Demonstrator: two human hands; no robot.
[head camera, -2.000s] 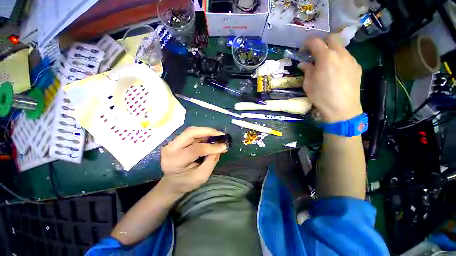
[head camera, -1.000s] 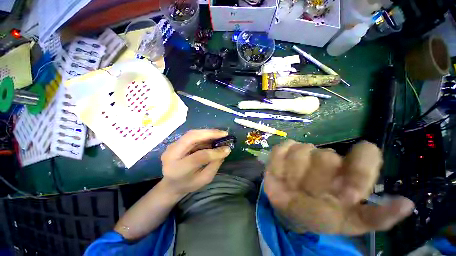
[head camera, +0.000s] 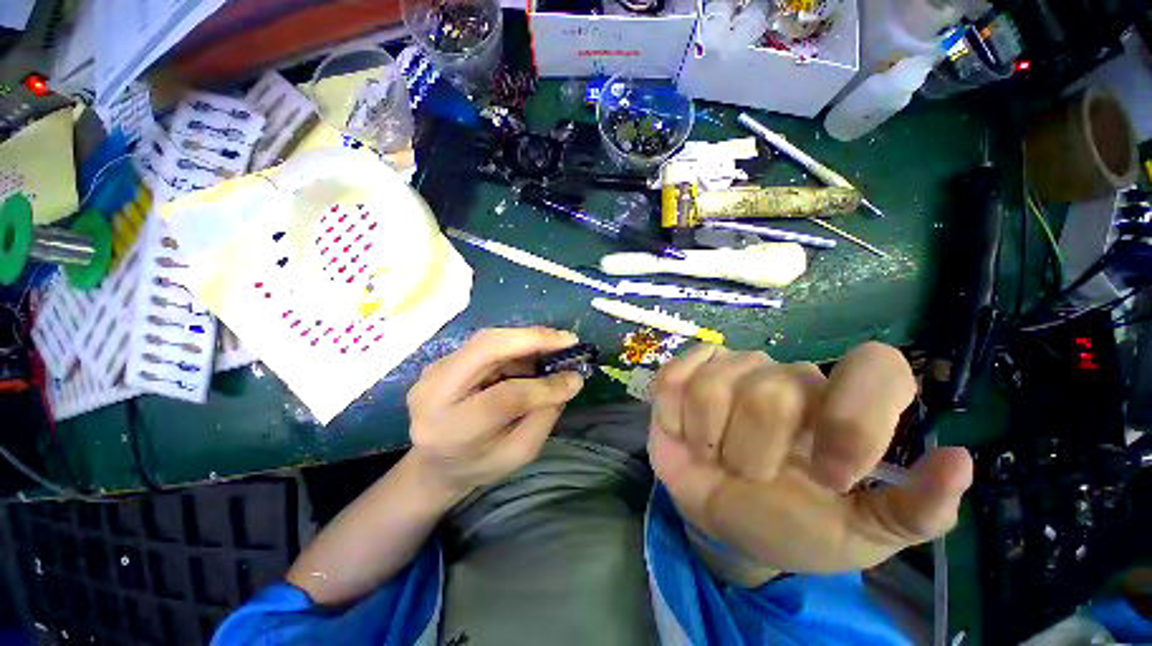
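Note:
My left hand (head camera: 486, 398) holds a small black device (head camera: 566, 361) between thumb and fingers at the bench's front edge. My right hand (head camera: 790, 442) is close to the camera, palm up with curled fingers. It holds a clear syringe (head camera: 634, 377) whose thin yellow-green nozzle points left and lies at or very near the device; whether they touch cannot be told. Most of the syringe is hidden by the hand; a clear part shows by the thumb. A little pile of gold-orange bits (head camera: 647, 346) lies just behind the nozzle.
Behind the hands lie a pale stick with a yellow end (head camera: 657, 321), a cream-white scraper (head camera: 705, 265) and a crumpled glue tube (head camera: 771, 205). A sticker sheet (head camera: 331, 379) lies left, a cup of small parts (head camera: 644, 121) and white boxes (head camera: 613, 47) at the back.
My right hand has come from the back right of the bench to the front, now with the syringe at the device. My left hand has barely moved.

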